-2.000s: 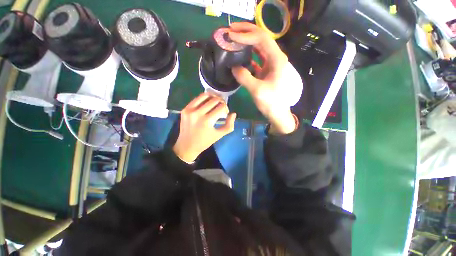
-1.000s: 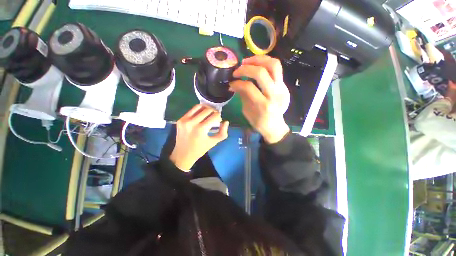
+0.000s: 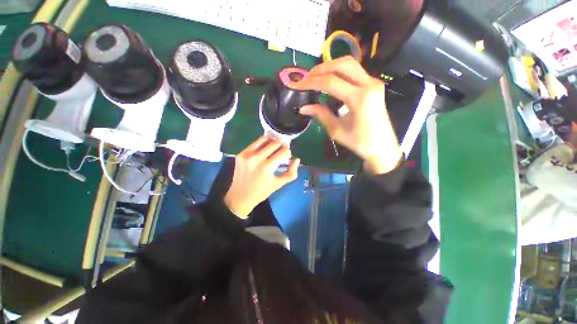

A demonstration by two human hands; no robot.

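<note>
A security camera (image 3: 286, 109) with a black head, a pinkish lens face and a white collar stands at the front edge of the green mat. My left hand (image 3: 258, 172) is closed around its white arm below the head. My right hand (image 3: 354, 104) is at the right of the head, with fingers over the lens face and the thumb near its side. Whether the right hand grips the head or a small part is unclear. A short dark stick with a reddish tip (image 3: 256, 81) shows left of the head.
Three more cameras (image 3: 201, 79) stand at left, their white cables hanging over the edge. A keyboard (image 3: 253, 19) lies at the back, a yellow tape roll (image 3: 341, 47) beside it. A black label printer (image 3: 443, 57) is at right, beyond it a green conveyor (image 3: 474, 209) and a person's light sleeve (image 3: 553, 183).
My right hand has moved from the head's side back over the lens face. My left hand stays on the arm. The whole view has shifted slightly.
</note>
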